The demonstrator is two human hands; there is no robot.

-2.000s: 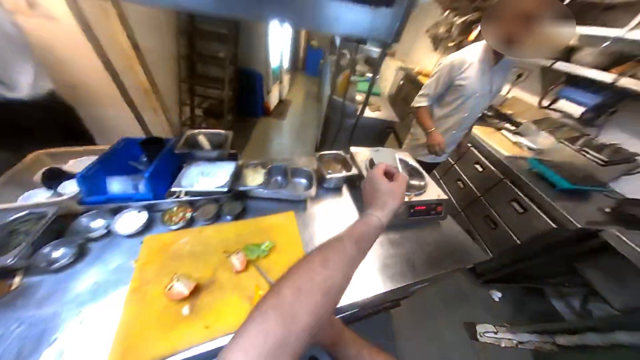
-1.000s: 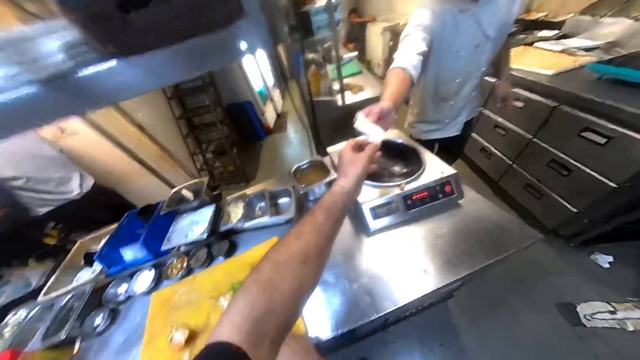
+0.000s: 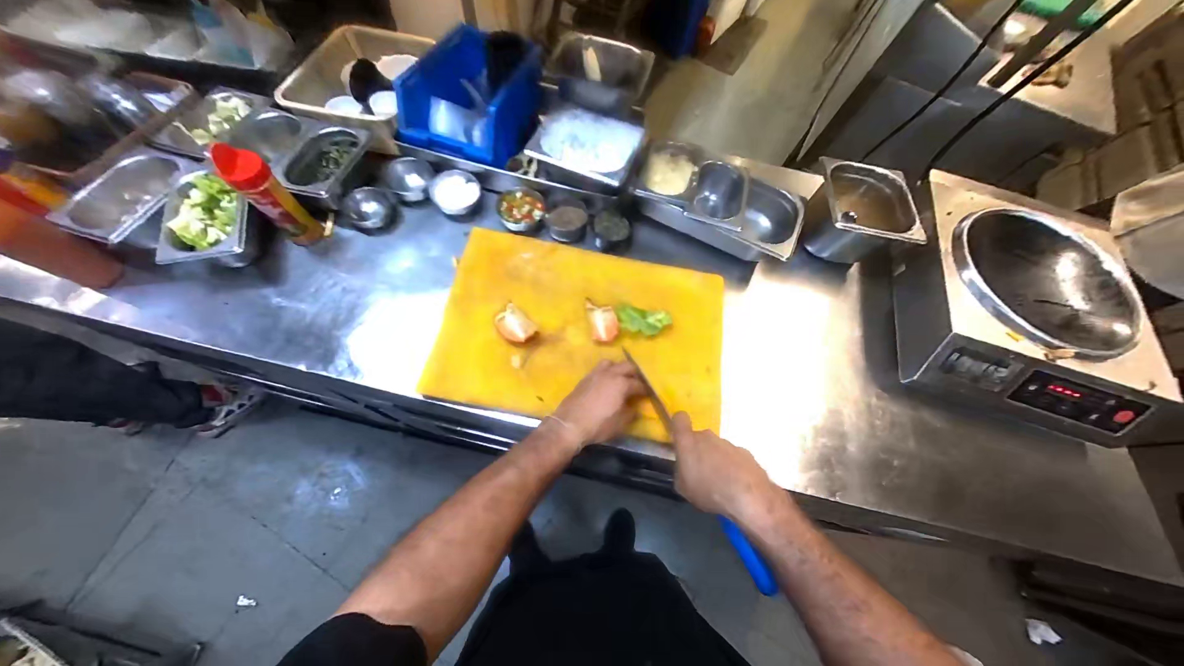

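Observation:
A yellow cutting board (image 3: 573, 268) lies on the steel counter. My right hand (image 3: 717, 462) is closed on a kitchen knife (image 3: 650, 388), whose blade points up and left over the board; a blue handle end shows below the hand. Close to the left of the blade, my left hand (image 3: 606, 400) rests on the board with bent fingers; whether it holds food cannot be seen. Beyond the hands lie one cut onion-like piece (image 3: 515, 324), another such piece (image 3: 602, 322) and a green leaf (image 3: 644, 320) touching it.
An induction wok cooker (image 3: 1045, 282) stands at the right, beside a deep steel container (image 3: 871, 199). Steel pans (image 3: 721, 191), small bowls (image 3: 455, 191) and a blue bin (image 3: 467, 102) line the back. A red-capped bottle (image 3: 268, 194) and a pan of chopped lettuce (image 3: 202, 213) are at left.
The view has swung from the cooker down to the board. One of my hands, earlier reaching to the cooker, is back at the board. The co-worker is out of view.

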